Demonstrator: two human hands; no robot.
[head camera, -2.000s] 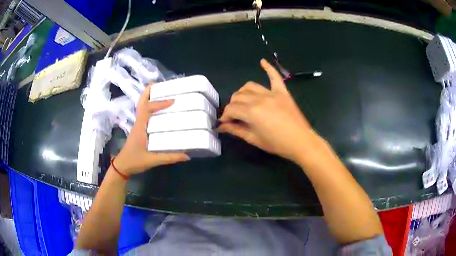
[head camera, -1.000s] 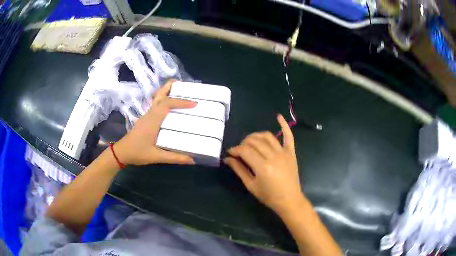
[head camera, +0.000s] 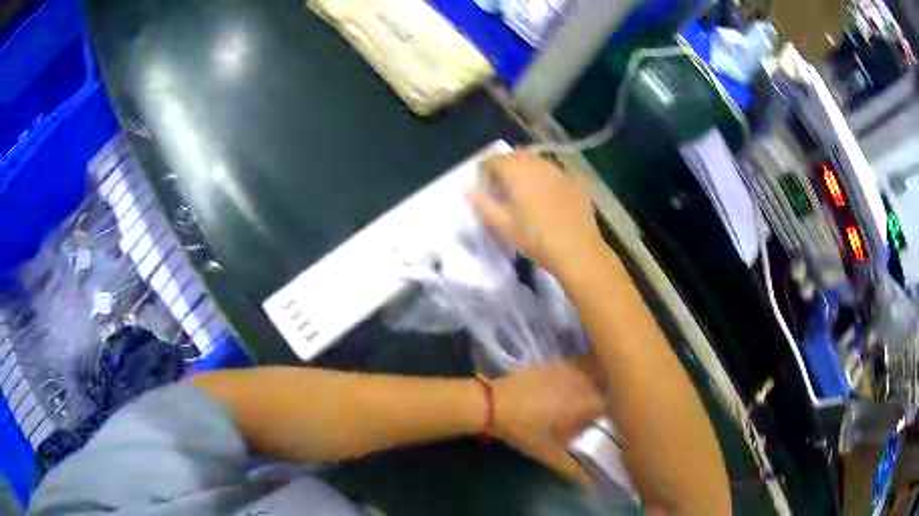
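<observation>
The long white power strip (head camera: 373, 257) lies slanted on the dark green bench, four dark slots at its near-left end. Clear bagged cords (head camera: 484, 292) bunch over its right side. My right hand (head camera: 534, 207) is at the strip's far, corded end, fingers curled down. It is blurred, and whether it grips a plug is hidden. My left hand (head camera: 554, 408), with a red band at the wrist, is around white socket units (head camera: 605, 452), mostly hidden under my right forearm. My arms cross there.
A yellowish worn pad (head camera: 408, 50) lies at the bench's far edge. A blue bin (head camera: 45, 91) and rows of white units with bagged cords (head camera: 151, 247) are at left. Instruments with red digits (head camera: 832, 187) stand at right, beyond the bench's edge rail.
The view has swung left and tilted. My right hand has left the side of the white stack and reached over to the strip's corded end. The stack is now mostly hidden.
</observation>
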